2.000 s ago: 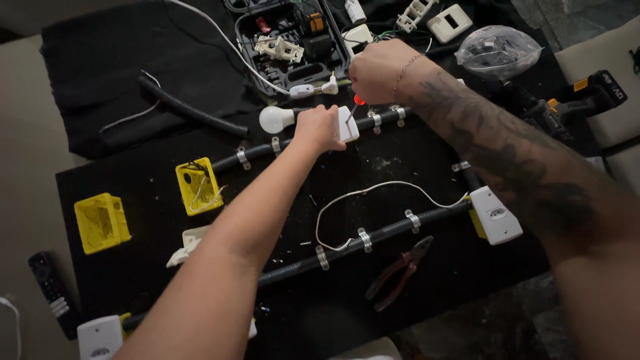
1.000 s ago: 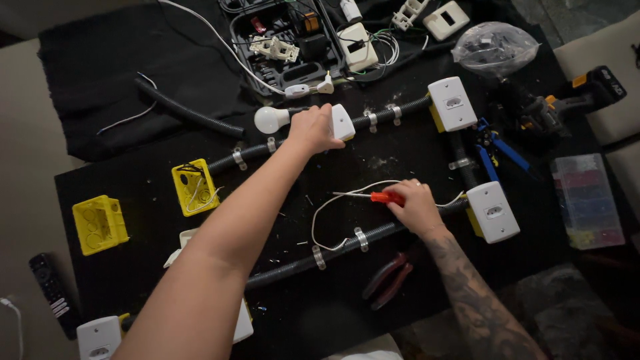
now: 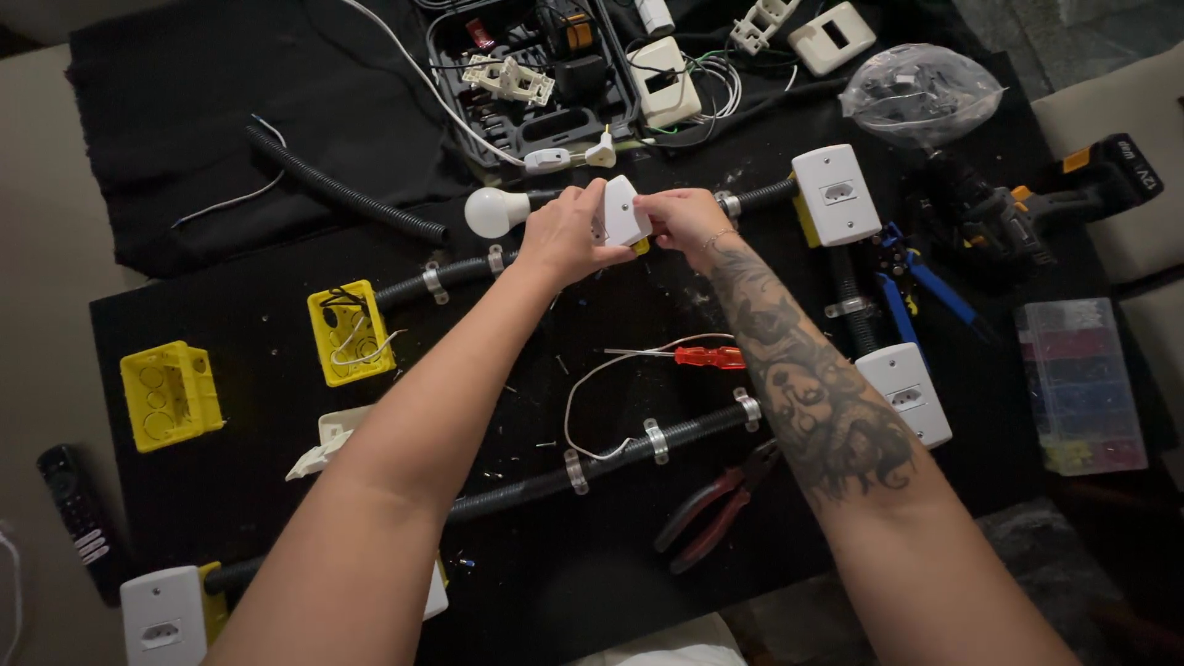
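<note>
Both hands are at a white wall plate with a screw showing in it; a bit of yellow box peeks out beneath. My left hand grips its left side, with fingers over the top edge and thumb along the bottom. At the right edge, the fingertips of my right hand touch the plate; whether they pinch something small is hidden. A white light bulb lies just left of my left hand. Below the hands, a red-handled screwdriver rests on the black board beside a thin white wire.
Black corrugated conduit is clamped to the board. Outlet plates sit on yellow boxes. Around them are pliers, a blue-handled wire stripper, a cordless drill, an open tool case, a yellow electrical box and an organizer.
My right hand held the screwdriver at the plate, then over the board's middle. Now the screwdriver lies there released, and that hand is back at the plate. My left hand has stayed at the plate.
</note>
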